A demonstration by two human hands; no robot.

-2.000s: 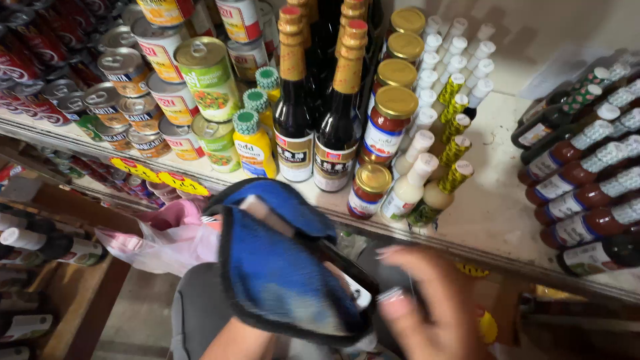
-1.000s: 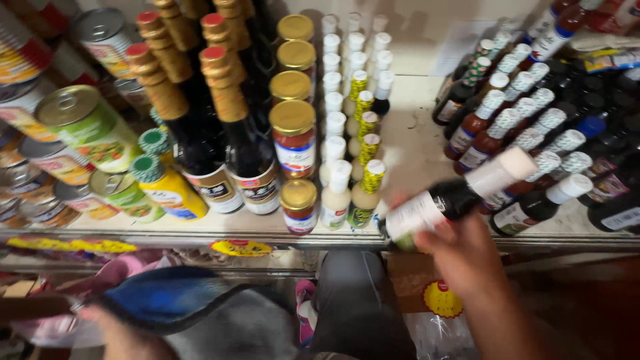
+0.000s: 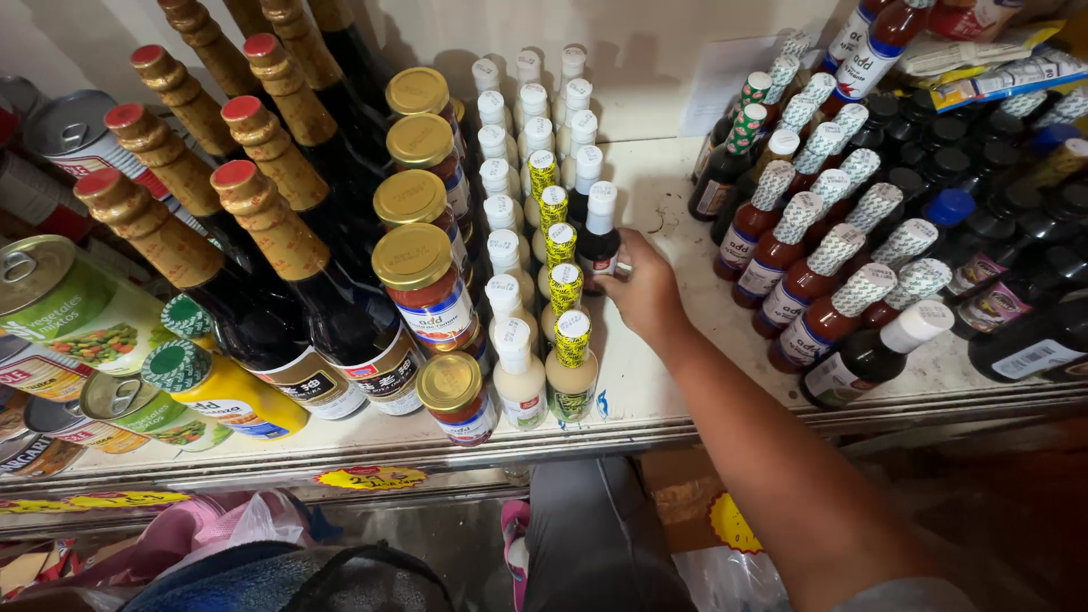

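My right hand point(image 3: 639, 276) grips the lower part of a small dark sauce bottle with a white cap point(image 3: 598, 234), upright on the white shelf. It stands at the right of a row of bottles with yellow patterned neck wraps point(image 3: 563, 289), in front of another dark white-capped bottle point(image 3: 585, 178). To their left are pale sauce bottles with white caps point(image 3: 517, 374) and gold-lidded sauce jars point(image 3: 425, 285). A blue cloth item with black edging point(image 3: 289, 578) lies at the bottom left. My left hand is out of view.
Tall dark soy sauce bottles point(image 3: 340, 340), a yellow mustard bottle point(image 3: 225, 395) and cans of mixed vegetables point(image 3: 76, 297) crowd the left. Red sauce bottles point(image 3: 803, 319) and a larger dark white-capped bottle point(image 3: 871, 353) stand right. The metal shelf edge point(image 3: 629, 438) runs below my right forearm.
My right hand held a dark white-capped bottle tilted above the shelf edge a second ago; now it is farther back, on a small upright dark bottle. My left hand has left the view.
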